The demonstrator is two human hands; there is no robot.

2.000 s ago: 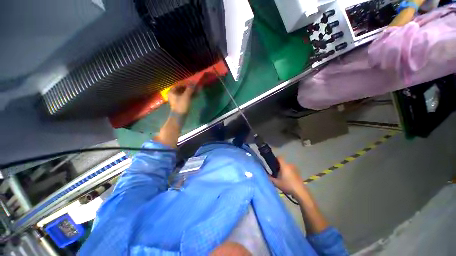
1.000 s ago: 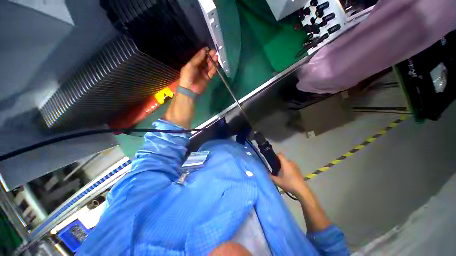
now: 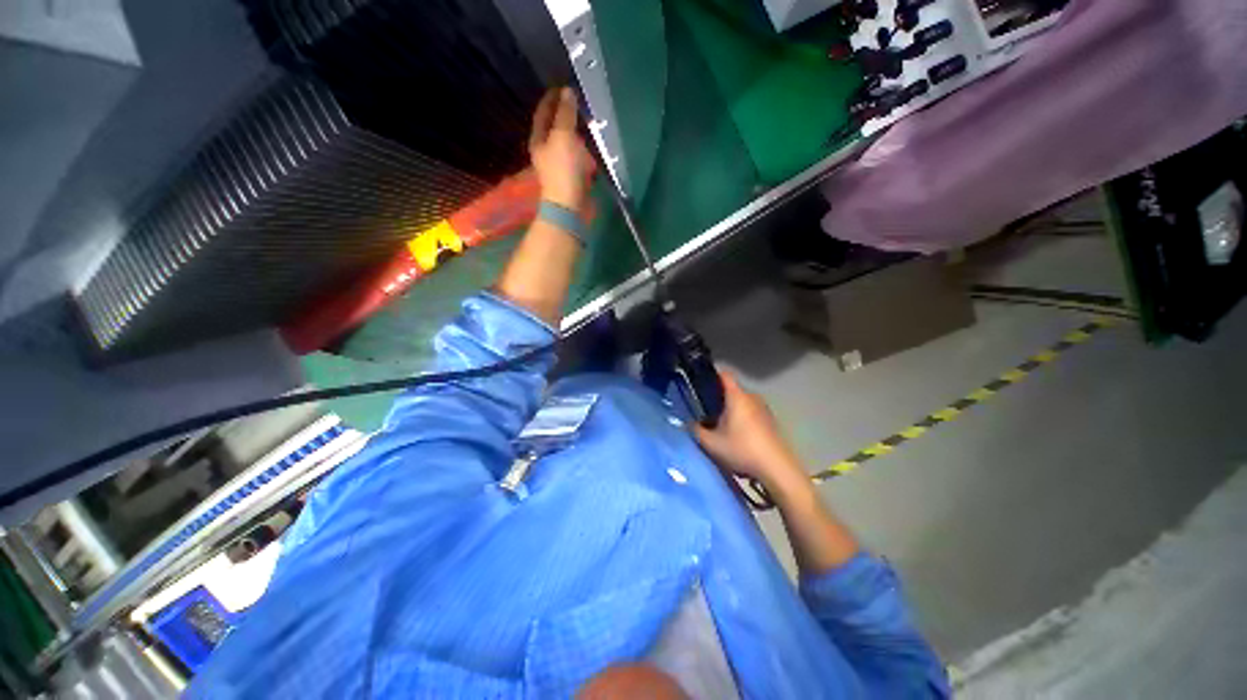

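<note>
My right hand (image 3: pixel 740 427) grips the black electric screwdriver (image 3: pixel 691 376) in front of my body. Its long thin silver driver bit (image 3: pixel 635 230) points up and forward to the white side panel (image 3: pixel 591 96) at the housing's end. The bit's tip is hidden behind my left hand and the panel. My left hand (image 3: pixel 559 148) is raised at the panel's inner edge, beside the black ribbed part (image 3: pixel 233 205). Its fingers point up; whether they hold anything is not visible.
A red-orange support bar (image 3: pixel 369 291) with a yellow middle lies under the housing on the green mat (image 3: pixel 711 171). A black cord (image 3: pixel 260 404) crosses my left sleeve. A coworker's pink sleeve (image 3: pixel 985 137) is at right. A blue parts bin (image 3: pixel 194 625) is at lower left.
My right hand and the screwdriver have moved forward and left, toward the panel. My left hand has gone from low over the support bar up to the panel edge, and its fingers now reach higher.
</note>
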